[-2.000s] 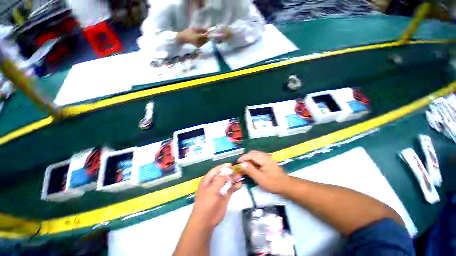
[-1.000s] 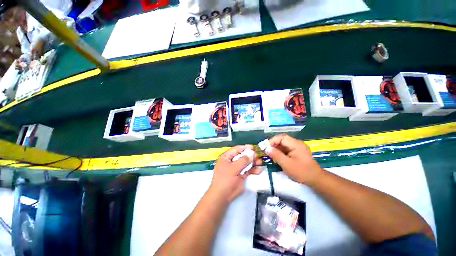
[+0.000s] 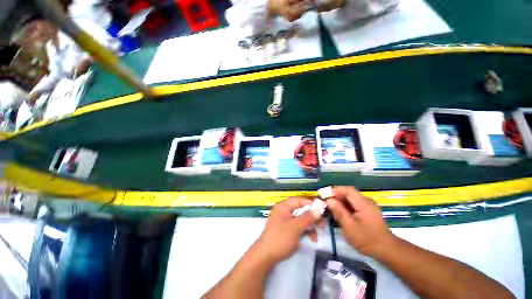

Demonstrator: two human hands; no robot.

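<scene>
My left hand [image 3: 287, 229] and my right hand [image 3: 360, 221] meet over the near yellow belt edge, bare, fingertips close together. Both pinch a small white accessory [image 3: 318, 205]; its exact shape is blurred and partly hidden by the fingers. Below them a black tray [image 3: 321, 274] with shiny clear poly bags [image 3: 344, 285] lies on the white mat [image 3: 408, 251], cut off by the bottom edge.
Open gift boxes [image 3: 340, 148] with picture-faced lids [image 3: 295, 156] stand in a row on the dark green conveyor [image 3: 192, 117]. A watch [image 3: 276, 100] lies beyond them. A blue-black machine [image 3: 81, 257] is at lower left. A person in white sits opposite. A yellow post [image 3: 99, 49] rises upper left.
The boxes and the watch on the belt appear further right in view. The hands stay together on the white accessory, now slightly right and lower in the picture.
</scene>
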